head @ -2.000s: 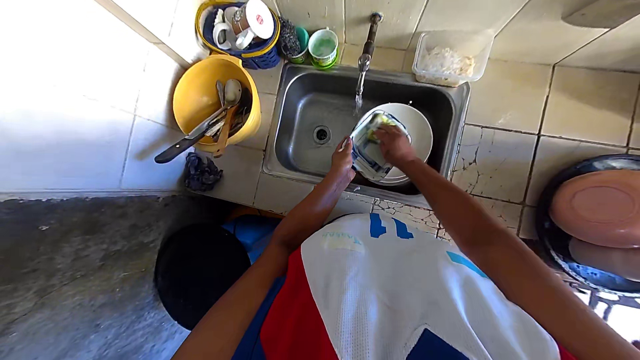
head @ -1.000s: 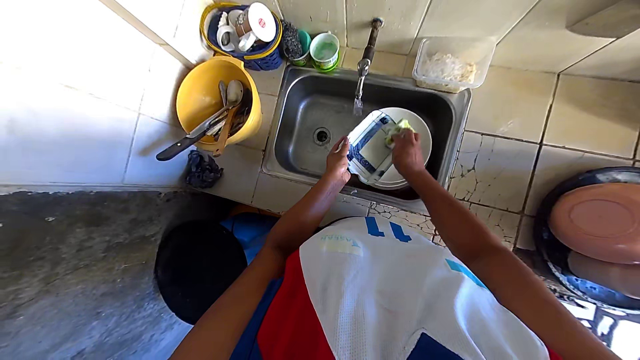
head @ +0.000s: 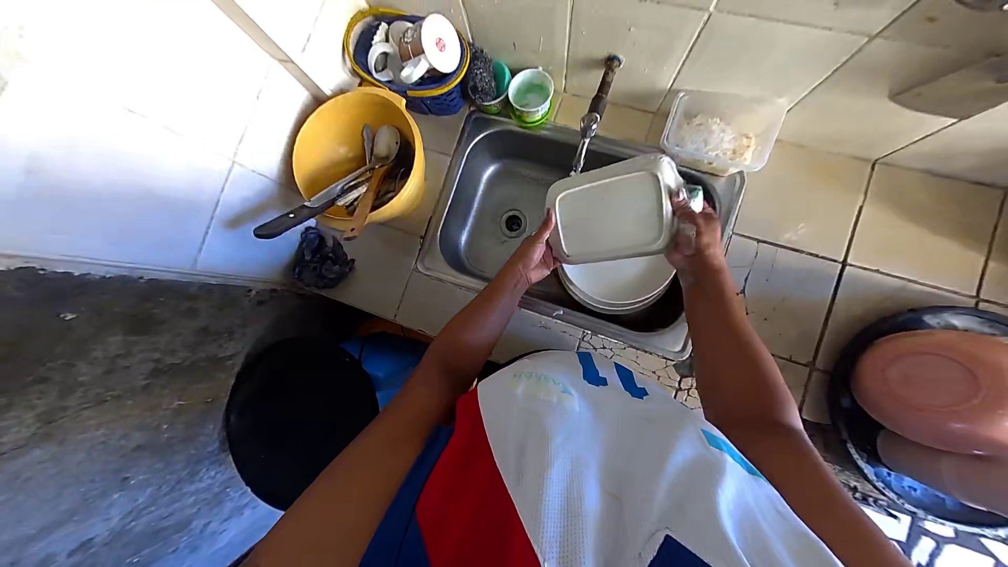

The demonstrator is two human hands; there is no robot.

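Between my hands a rectangular white dish [head: 610, 213] is held over the sink, its plain underside facing up. My left hand [head: 537, 253] grips its left edge. My right hand [head: 694, 232] is at its right edge, with a wet, greenish-white scrubber or sponge [head: 693, 197] at the fingers. Beneath the dish, round white plates [head: 618, 285] lie stacked in the right part of the stainless-steel sink [head: 488, 193]. Water runs from the metal faucet [head: 592, 118] just behind the dish's upper edge.
Left of the sink stand a yellow container [head: 339, 134] of utensils, a blue basket [head: 441, 101] of mugs and a crumpled black plastic bag [head: 321, 258]. Green-white cups [head: 531, 94] and a clear plastic tub [head: 724, 130] sit behind it. A black basin [head: 846, 394] holds pinkish bowls [head: 933, 390] at right.
The rectangular dish has been turned over, from its blue-patterned face to its plain underside. My right hand has moved from the dish's face to its right edge.
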